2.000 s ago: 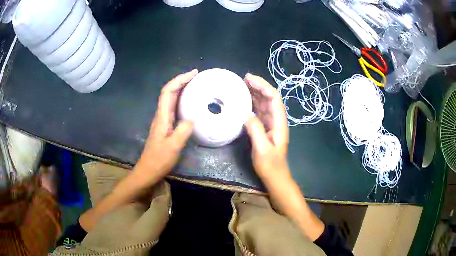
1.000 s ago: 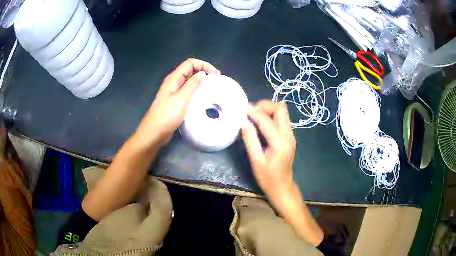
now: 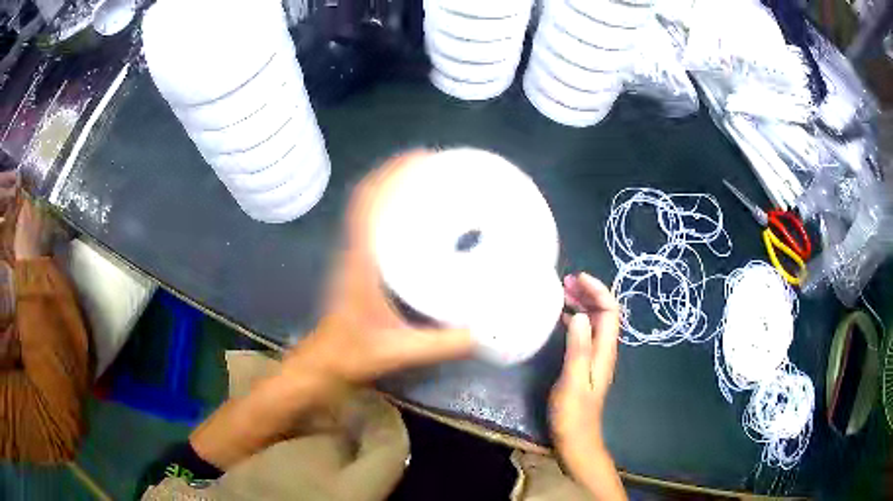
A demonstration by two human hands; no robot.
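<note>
A round white housing (image 3: 431, 215) with a dark central hole is blurred and overexposed near the middle of the view. My left hand (image 3: 362, 294), also blurred, grips it from the left, thumb along its lower edge. The white shape bulges at lower right; I cannot tell whether a second part is there. My right hand (image 3: 585, 377) is beside its lower right edge, fingers slightly apart, with nothing visible in it; contact is unclear. A loose tangle of pale cord (image 3: 654, 301) lies to the right.
A tall white stack (image 3: 259, 127) leans at upper left. Two more stacks (image 3: 477, 49) (image 3: 580, 59) stand at the back. Cord bundles (image 3: 759, 323), scissors (image 3: 783, 247), clear bags (image 3: 847, 201) and a green-rimmed object (image 3: 850, 372) are at right. A person's brown-orange sleeve (image 3: 44, 362) shows at lower left.
The view has shifted, showing more of the back stacks. The housing looks larger and nearer the camera. My left hand has moved around its lower left side; my right hand is lower at its edge.
</note>
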